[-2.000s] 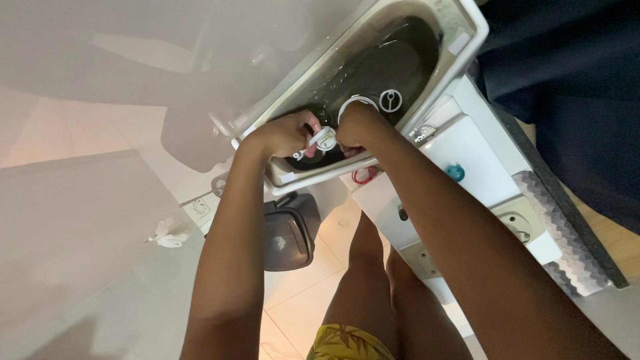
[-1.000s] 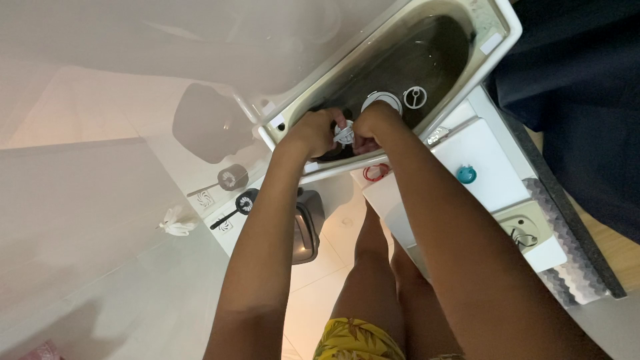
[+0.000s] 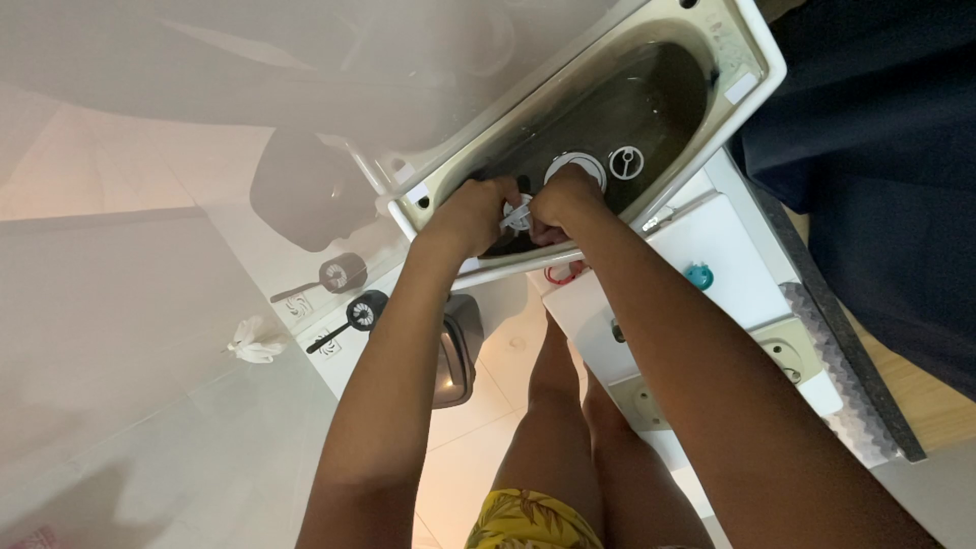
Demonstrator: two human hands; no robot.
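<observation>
Both my hands reach down into an uncovered toilet cistern [image 3: 751,46] with dark water in its basin. My left hand [image 3: 476,213] grips a white plastic fitting [image 3: 518,213], part of the cistern mechanism, near the narrow left end. My right hand [image 3: 564,206] is right beside that fitting; its curled fingers are partly hidden, so what it holds cannot be told. Behind my right hand shows a round white plastic rim [image 3: 577,158], and to the right of it a white ring with spokes [image 3: 627,163].
Below the cistern are a white lid-like panel [image 3: 720,252] with a teal round piece [image 3: 698,277], a red ring [image 3: 563,274], and beige parts [image 3: 793,352]. A toilet brush [image 3: 366,310] and a grey bin [image 3: 457,358] stand left. Dark cloth [image 3: 892,152] hangs right; a glossy wall rises behind.
My hands stay together inside the cistern around the white fitting. The view has shifted, bringing the toilet brush into sight on the left.
</observation>
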